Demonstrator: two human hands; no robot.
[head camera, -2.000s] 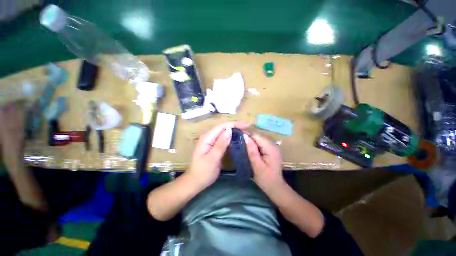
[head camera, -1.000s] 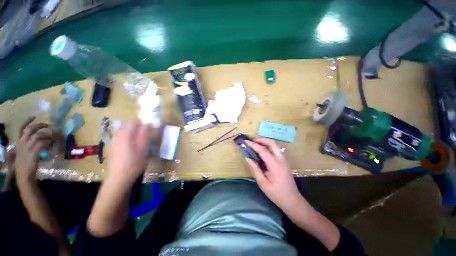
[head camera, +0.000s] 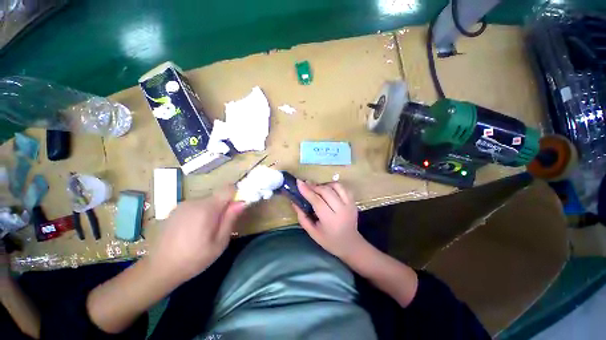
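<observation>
My left hand (head camera: 189, 229) is shut on a tool with a bulky white head (head camera: 259, 184); its handle is hidden in the hand. The white head is at the upper end of a black housing (head camera: 292, 190); whether they touch is hard to tell. My right hand (head camera: 332, 216) is shut on the housing, holding it tilted above the bench's front edge. Thin dark paired lines, perhaps tweezers (head camera: 255, 166), lie partly hidden behind the white head. A crumpled white cloth (head camera: 248, 121) lies beyond, by a printed carton (head camera: 178, 119).
A pale blue block (head camera: 325, 153) and bench grinder (head camera: 458, 129) are right. A white-topped block (head camera: 166, 192), blue-green block (head camera: 129, 214), cutters (head camera: 56, 227), clear cup (head camera: 90, 191) and bottle (head camera: 103, 116) are left. Another person's arm (head camera: 16, 299) shows far left.
My left hand left the housing, reached left, and has come back with the white-headed tool. My right hand keeps the housing. The dark paired lines appeared on the bench. The view has shifted.
</observation>
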